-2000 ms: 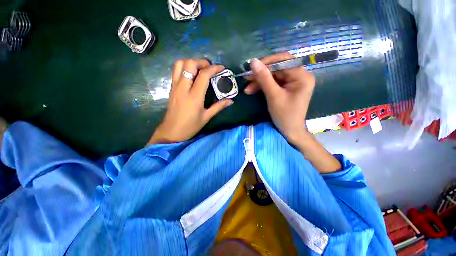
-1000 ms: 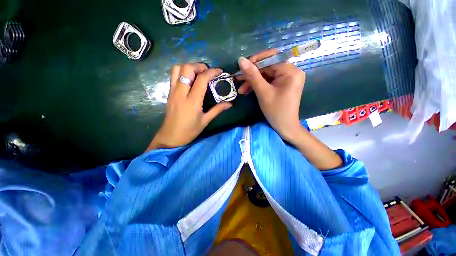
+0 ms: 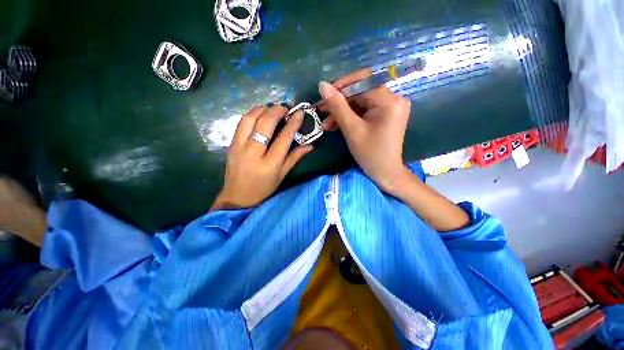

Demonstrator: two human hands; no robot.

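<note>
My left hand (image 3: 260, 154), with a ring on one finger, holds a silver-grey watch case (image 3: 316, 134) with a large round hole by its edges, just above or on the dark-green worktop. My right hand (image 3: 373, 130) holds a slim silver tool (image 3: 369, 83) with a yellow band near its rear, like a pen. The tool's tip is at the upper edge of the case; whether it touches cannot be told. Both hands are bare.
One loose watch case (image 3: 177, 66) and a small overlapping pile (image 3: 237, 19) lie beyond my hands among blue flecks. Dark stacked metal parts (image 3: 20, 65) lie far left. Another person's arm (image 3: 20, 208) is at left. A red tray (image 3: 503, 148) and white plastic film (image 3: 595, 82) are at right.
My left fingers have shifted over the case, which is now turned and slightly tilted. The tool has moved a little left. The neighbouring person's bare forearm has come into view at left.
</note>
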